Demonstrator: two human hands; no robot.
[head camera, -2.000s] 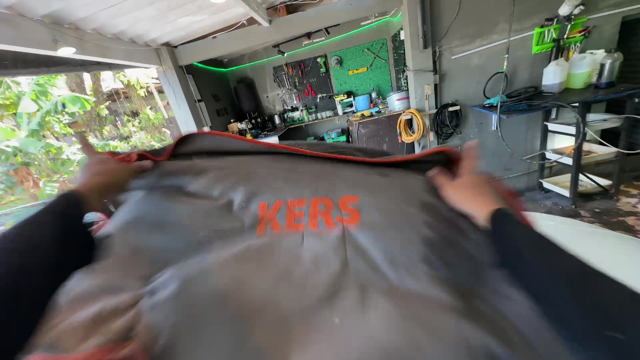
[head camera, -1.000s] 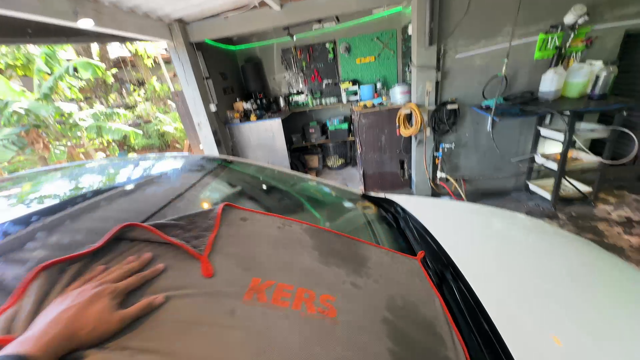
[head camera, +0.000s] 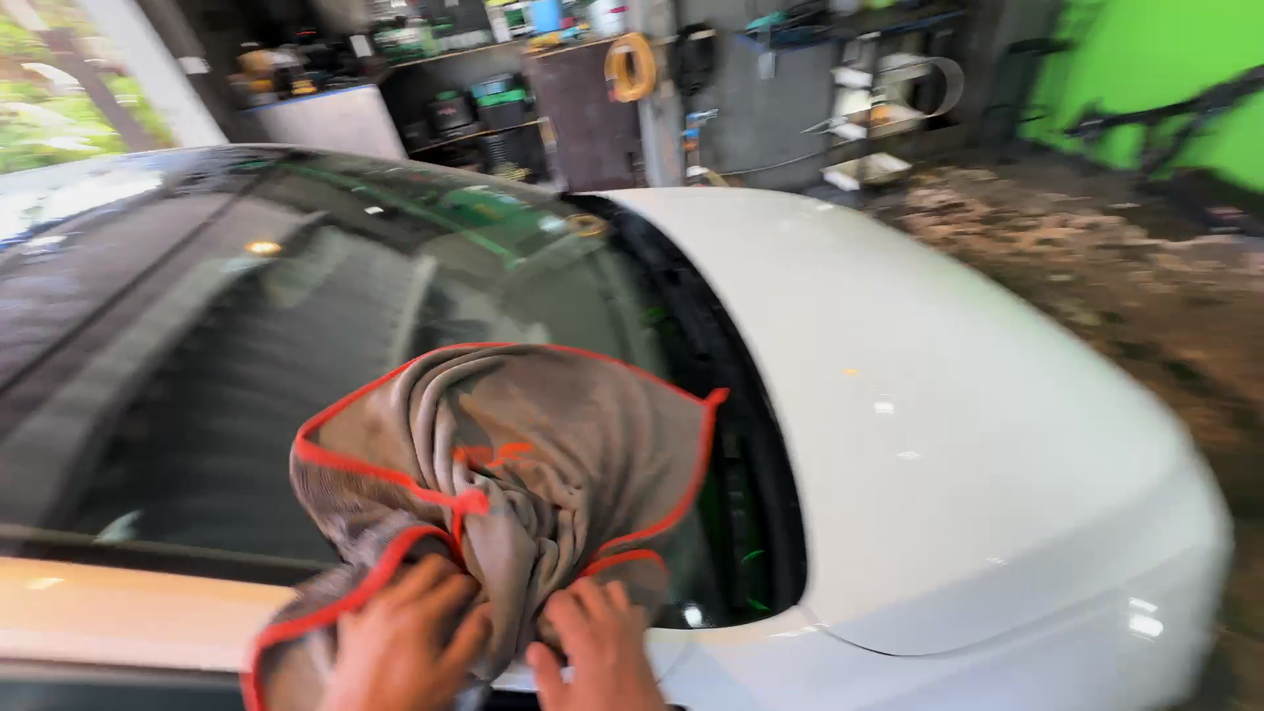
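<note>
A grey-brown microfiber towel (head camera: 592, 434) with red edging lies bunched on the lower corner of a white car's windshield (head camera: 346, 326). At the towel's near left part, my left hand (head camera: 410, 627) has its fingers curled on the gathered cloth. My right hand (head camera: 597, 642) is beside it on the right, fingers bent against the near folds; whether they grip the cloth is not clear. The red lettering on the towel is mostly lost in the creases.
The car's white hood (head camera: 938, 425) extends right of the black cowl (head camera: 736, 395). Behind the car stand shelves of bottles and cases, a coiled orange hose (head camera: 630, 67) on a post, and a rack with white trays (head camera: 869, 170). A green wall is at the far right.
The towel lay spread over the windshield, with my left hand flat on it; now it is gathered in folds near me. My right hand has come back into view. The view has turned right and downward.
</note>
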